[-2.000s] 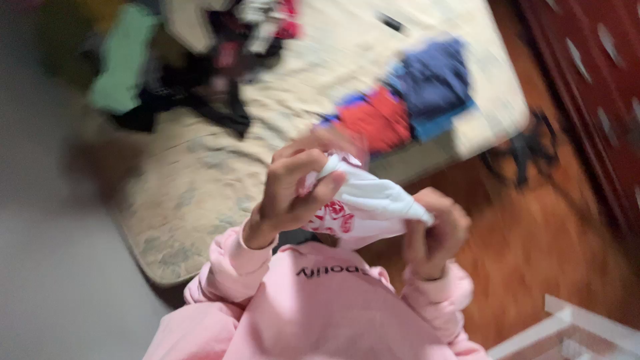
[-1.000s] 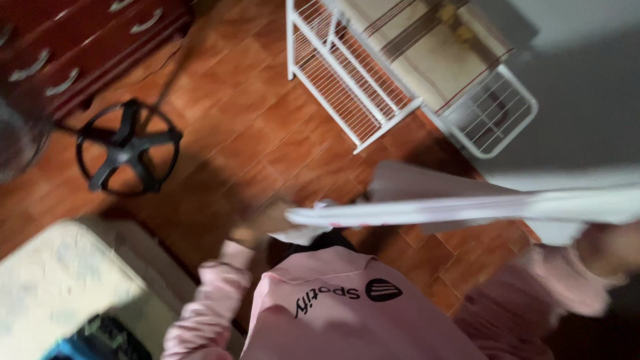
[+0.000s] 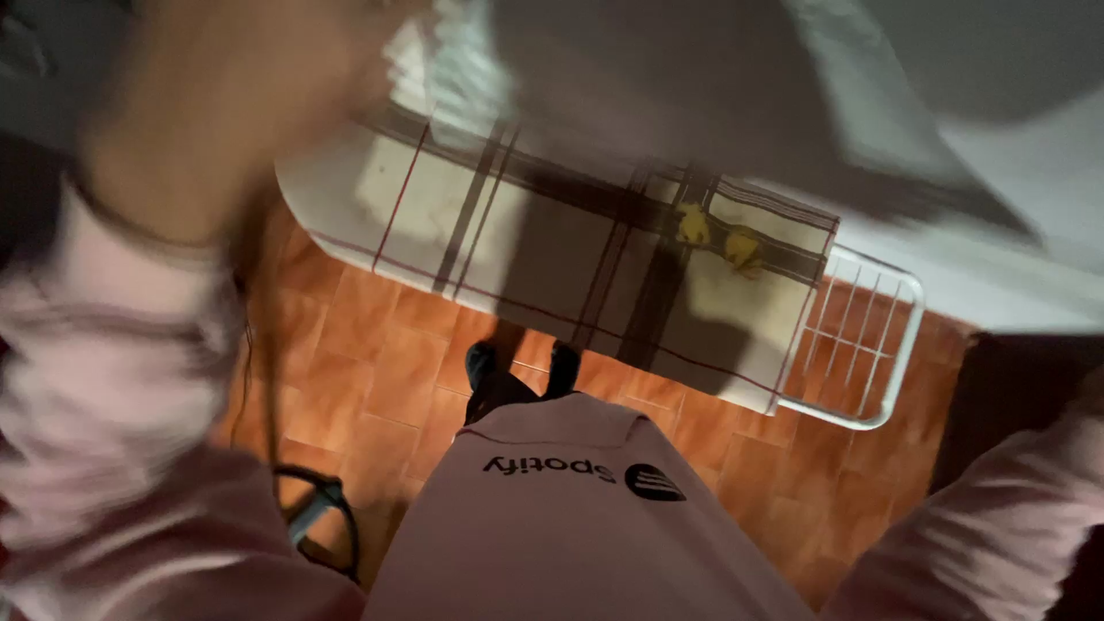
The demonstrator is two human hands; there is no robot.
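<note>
My left hand (image 3: 259, 95), blurred at the upper left, meets the bunched end of a white cloth (image 3: 457, 78) and appears to grip it; its fingertips are smeared by motion. The blurred cloth spreads over the top of the view, above the far side of an ironing board (image 3: 552, 250) with a checked cover. At the right edge only a dark, blurred bit of my right hand (image 3: 1091, 388) shows past the pink sleeve, and what it holds is hidden. Two small yellow spots, a print or small items, lie on the cover.
The board's white wire iron rest (image 3: 862, 345) juts out at the right. Below lies a tiled floor (image 3: 397, 371), with the black ring-shaped base of a stand (image 3: 323, 517) at the lower left. A pale wall (image 3: 1018, 172) is at the upper right.
The view has swung from the bed with clothes to the ironing board. The white cloth, bunched between both hands at first, is spread out above the board. My hands are farther apart.
</note>
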